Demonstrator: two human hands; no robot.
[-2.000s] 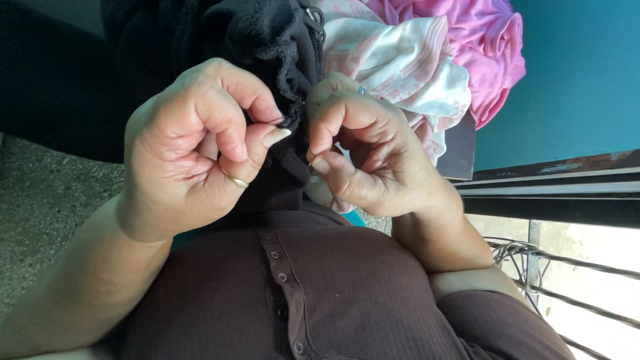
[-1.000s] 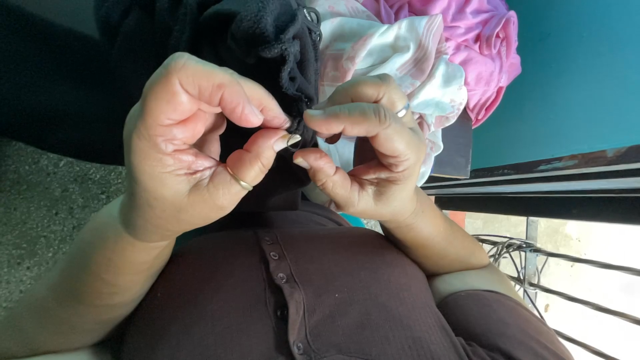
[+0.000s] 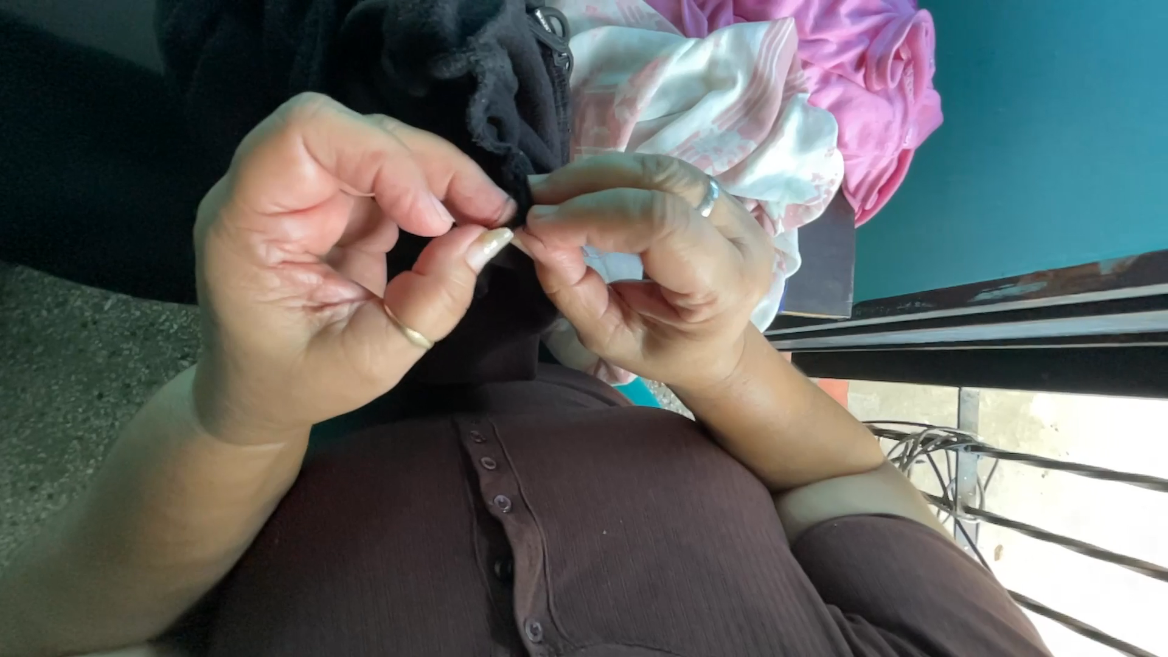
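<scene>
My left hand (image 3: 338, 274), with a gold-coloured ring on its thumb, is raised at left centre. Its thumb and fingertips come close together. From the right, my right hand (image 3: 657, 265) meets it, wearing a silver-coloured ring, with its fingers bent and the tips pinched. The fingertips of both hands are touching or almost touching. Anything held between them is too small to make out. Just behind the fingertips hangs a black fabric garment (image 3: 438, 64) with a zipper (image 3: 554, 36) along its edge.
White-and-pink patterned cloth (image 3: 712, 100) and pink cloth (image 3: 876, 91) lie bunched on a dark surface (image 3: 821, 265) beyond my right hand. A teal wall (image 3: 1040, 128), a dark window frame (image 3: 1022, 365) and metal bars with coiled cable (image 3: 940, 447) stand at the right. Speckled floor (image 3: 82, 392) shows at left.
My right hand's fingers have straightened and reach toward my left fingertips, having been more curled two seconds ago. The gap between the two hands has closed. My left hand stays about where it was.
</scene>
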